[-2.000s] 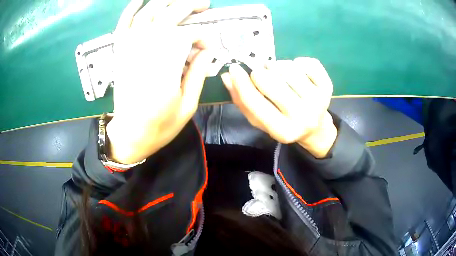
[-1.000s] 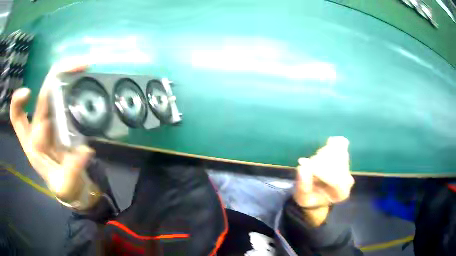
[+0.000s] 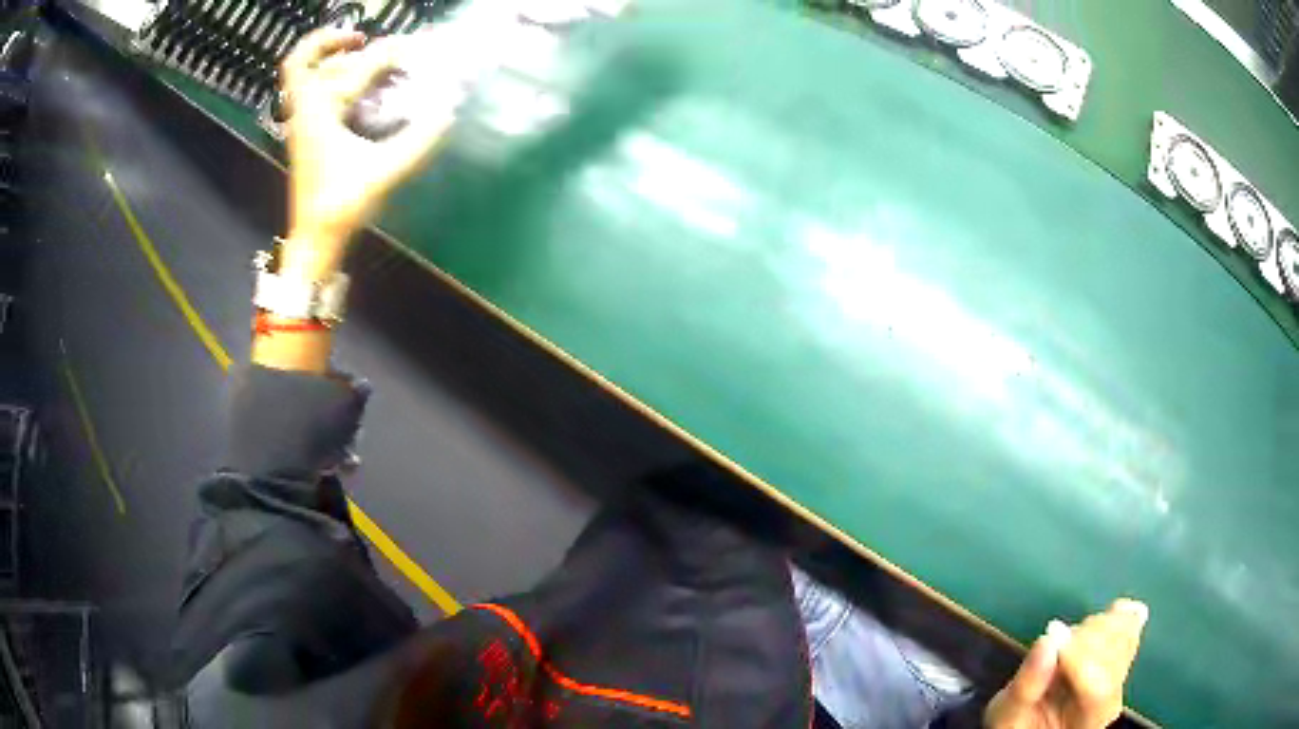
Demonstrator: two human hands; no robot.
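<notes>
My left hand (image 3: 349,135) is at the upper left, its fingers curled around the end of a pale metal plate (image 3: 499,64). The plate is overexposed and blurred, held at the left end of the green bench with its shadow on the bench top. Its face and openings cannot be made out. My right hand (image 3: 1076,672) is at the bottom right over the bench edge, partly cut off by the picture's edge. Its fingers are close together; whether a small piece is between them cannot be told.
Dense dark-and-silver ribbed rows of parts (image 3: 235,40) stand at the bench's left end, beside my left hand. Silver plates with rows of rings (image 3: 1047,60) lie along the far side. The green bench (image 3: 798,342) has a pale-brown front edge. Grey floor with yellow lines shows at left.
The view has turned left. My left hand has carried the plate from the front of the bench towards the ribbed rows. My right hand has let go of the plate and moved away right.
</notes>
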